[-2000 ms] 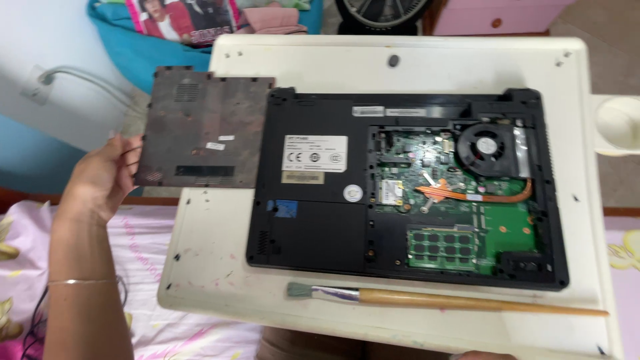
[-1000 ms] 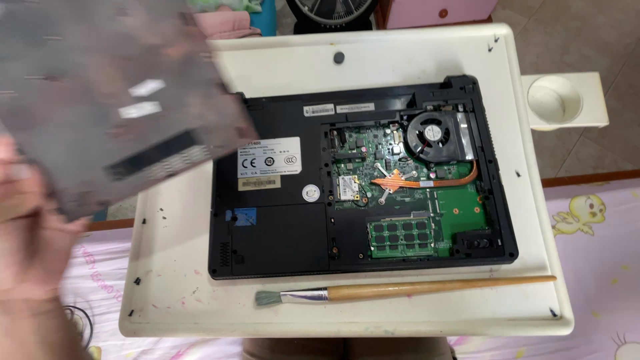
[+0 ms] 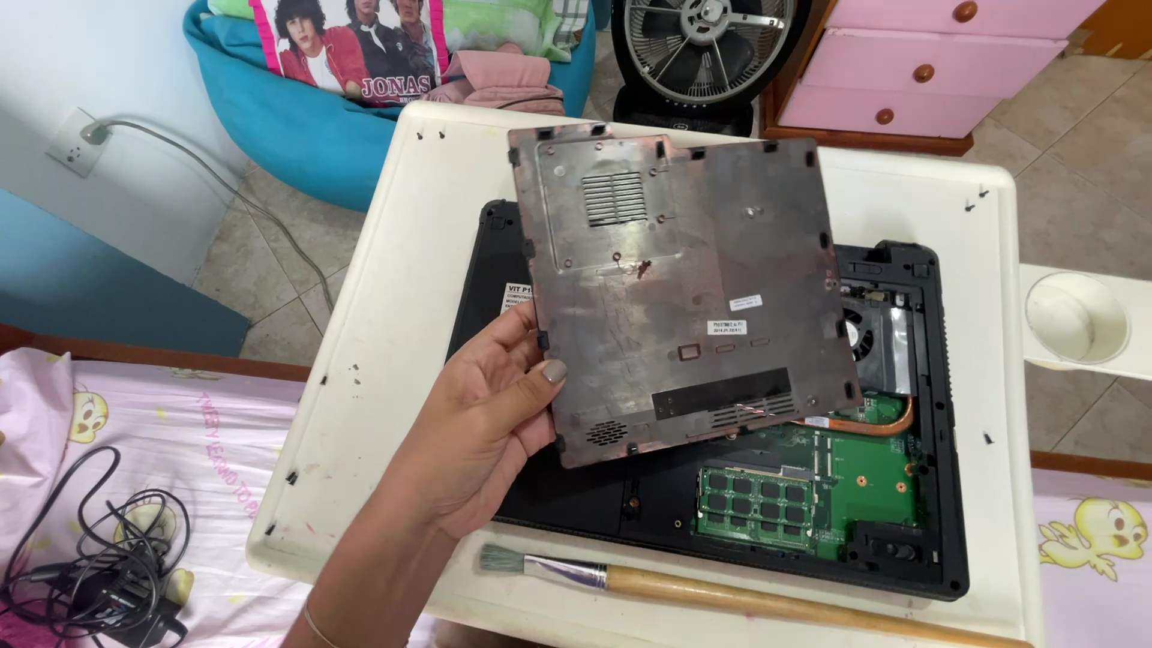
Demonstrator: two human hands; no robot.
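Note:
My left hand [image 3: 490, 418] grips the laptop's bottom cover panel [image 3: 684, 297] by its left edge, thumb on top, with the metallic inner side facing up. The panel is held over the upside-down black laptop [image 3: 657, 504] and hides much of it. Past the panel's right and lower edges show a cooling fan [image 3: 859, 337], a copper heat pipe [image 3: 886, 423], a green memory module [image 3: 756, 506] and green circuit board. A round brush [image 3: 693, 585] with a wooden handle lies in front of the laptop. My right hand is out of view.
Small black screws [image 3: 988, 439] lie in several spots near the edges of the white table [image 3: 360, 423]. A cup holder [image 3: 1077, 315] juts out at right. Beyond stand a fan [image 3: 706, 54] and a pink drawer unit [image 3: 936, 76]. A coiled cable with an adapter [image 3: 126, 576] lies at lower left.
The cover panel, which lay left of the laptop two seconds ago, has been lifted in my left hand and moved right, over the laptop. The brush still lies in front of the laptop.

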